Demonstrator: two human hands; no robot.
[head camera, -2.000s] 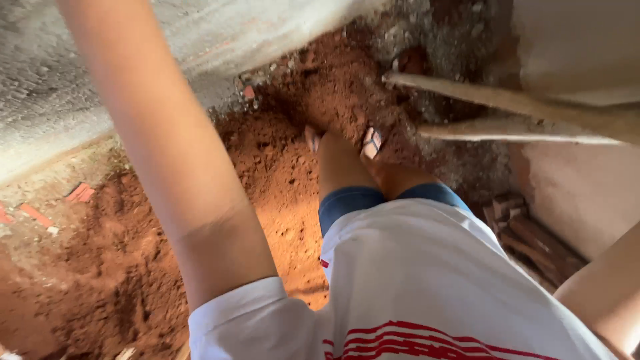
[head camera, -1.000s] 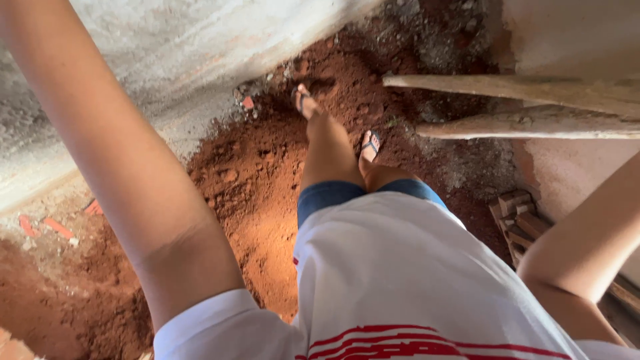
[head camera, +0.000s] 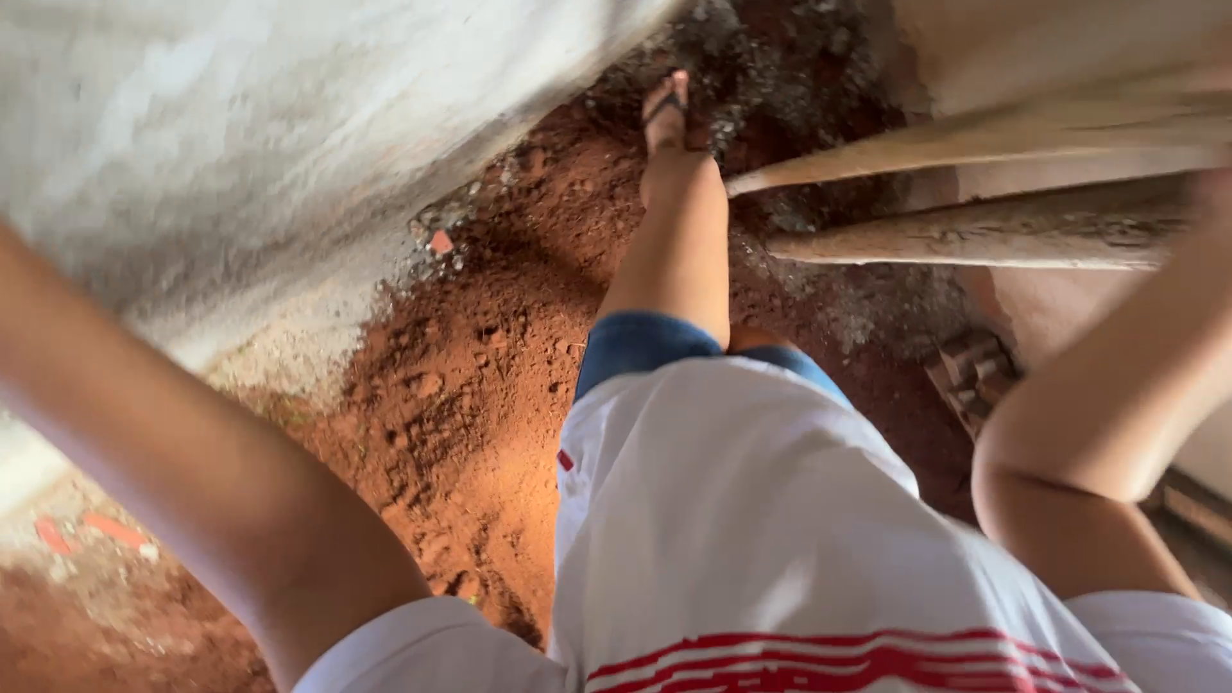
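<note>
Neither of my hands shows. One bare arm reaches out past the left edge, and the other, bent at the elbow, rises on the right, where its far end is blurred at the edge. What the hands hold or touch is hidden. Below me are my white T-shirt (head camera: 751, 500) with red stripes and my blue denim shorts (head camera: 645, 346). One foot in a flip-flop (head camera: 664, 111) is set forward on the reddish soil (head camera: 462, 356); the other foot is out of sight.
A pale plastered wall (head camera: 289, 115) runs along the upper left. Two wooden poles (head camera: 924, 144) slant in from the right, beside another wall (head camera: 1068, 298). Stacked bricks or blocks (head camera: 972, 371) lie right of the soil. Red brick fragments (head camera: 115, 529) lie at lower left.
One foot has moved forward along the soil, and the other has gone out of sight. The bent right arm has come further into view.
</note>
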